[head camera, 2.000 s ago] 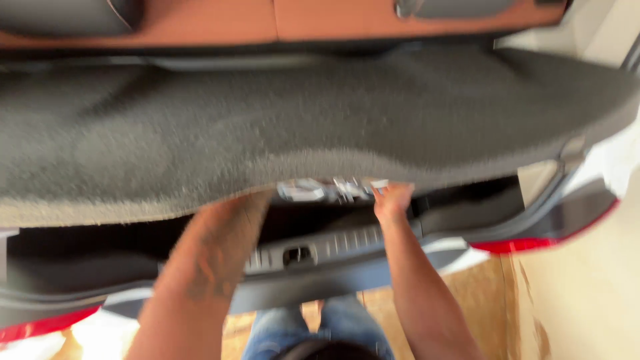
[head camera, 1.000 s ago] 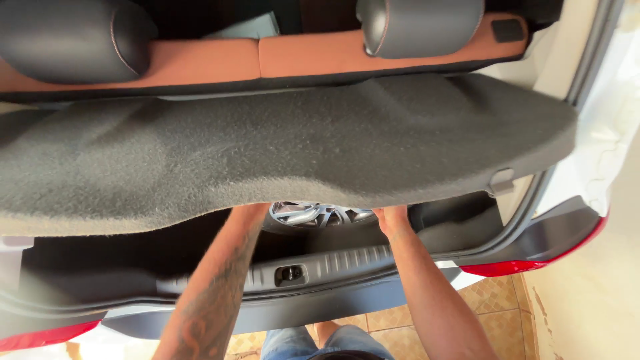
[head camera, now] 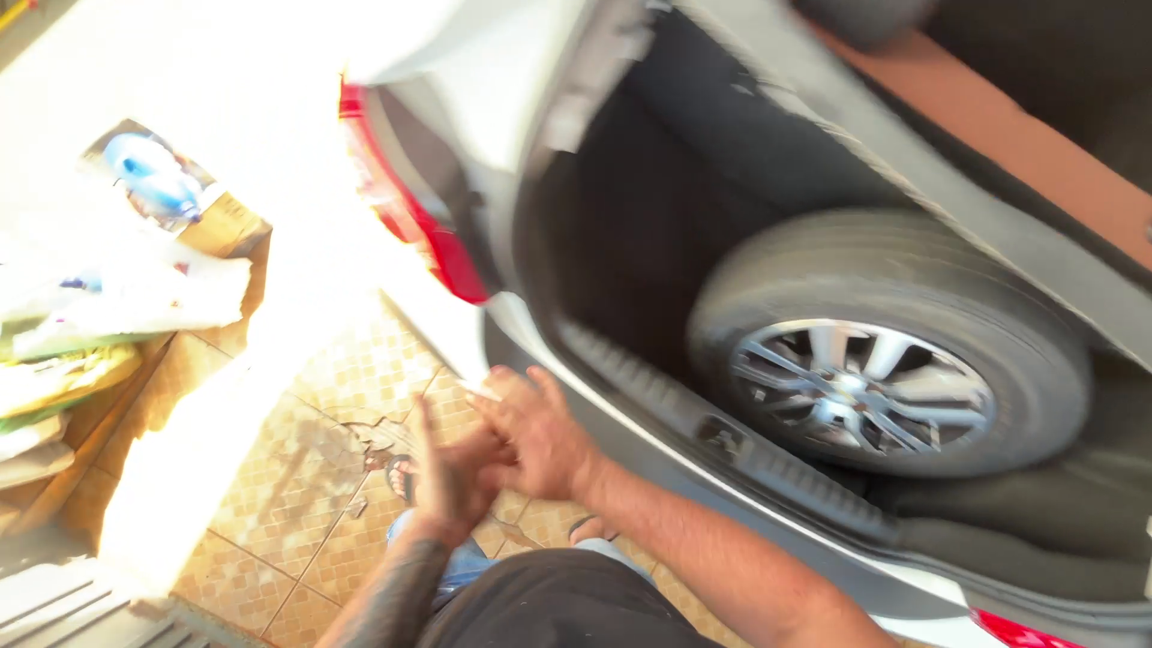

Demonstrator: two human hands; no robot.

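Observation:
My left hand (head camera: 463,472) and my right hand (head camera: 540,432) meet in front of my body, above the tiled floor and beside the car's rear bumper. Their fingers overlap and blur, and no object shows in either. To their right, a car wheel with a tire and silver alloy rim (head camera: 841,391) lies in the car boot. A grey parcel shelf (head camera: 1017,234) slants over the wheel's far side. The boot latch (head camera: 724,438) sits in the sill between my hands and the wheel.
The red tail light (head camera: 418,216) marks the car's left rear corner. On the floor at the left are a cardboard box (head camera: 229,220) with a blue bottle (head camera: 153,175) and several filled plastic bags (head camera: 81,378). A ridged light panel (head camera: 63,607) is at the lower left.
Both hands have left the parcel shelf's near edge and come together outside the boot. More of the wheel shows now. The view has swung toward the left.

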